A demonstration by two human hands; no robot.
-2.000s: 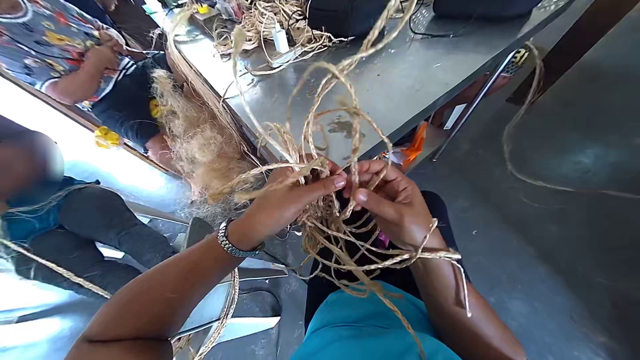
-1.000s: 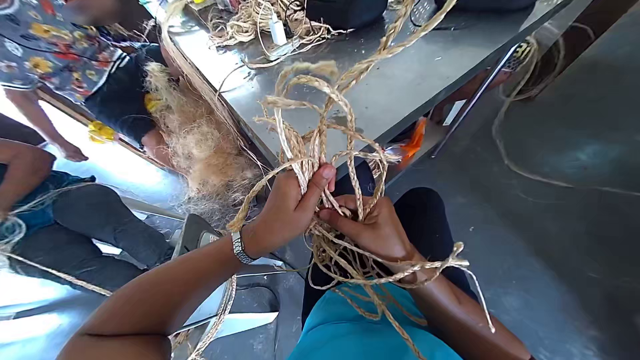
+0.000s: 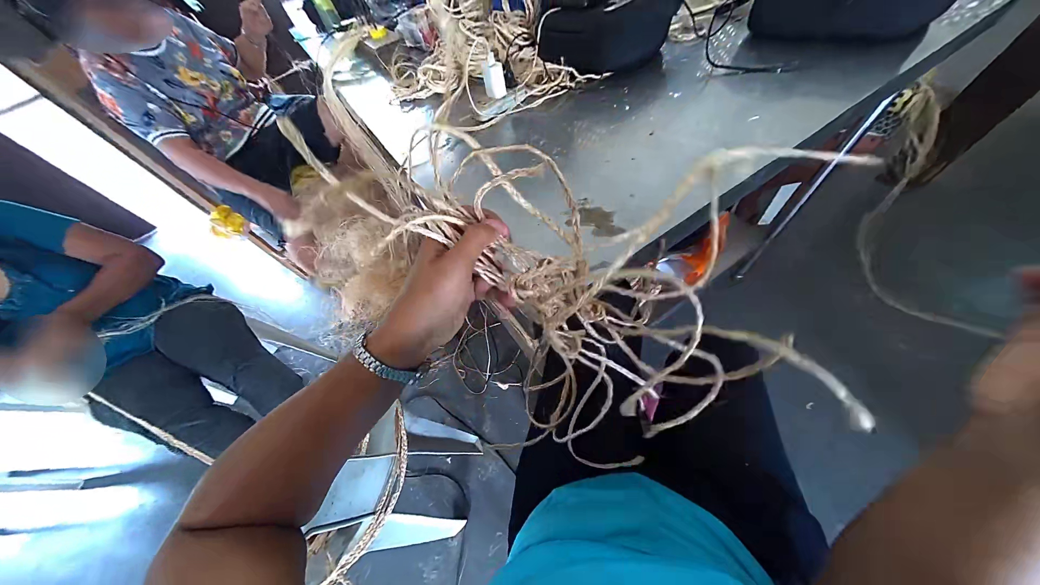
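Observation:
My left hand, with a metal watch band at the wrist, grips a bundle of natural-fibre cords over my lap. Looped and knotted cords spread from the fist to the right, and loose strands run up and left from it. My right hand is at the far right edge, blurred and partly cut off, apart from the bundle; its fingers cannot be made out clearly. A tuft of loose fibre hangs left of my left hand, beside the table.
A metal-topped table holds a heap of cords, a small white bottle and black bags. Two people sit at the left, one in a floral shirt. A cord trails at the right. A braided cord hangs below.
My right hand has left the bundle and moved far to the right. My left hand still grips the cords, whose loops now spread to the right.

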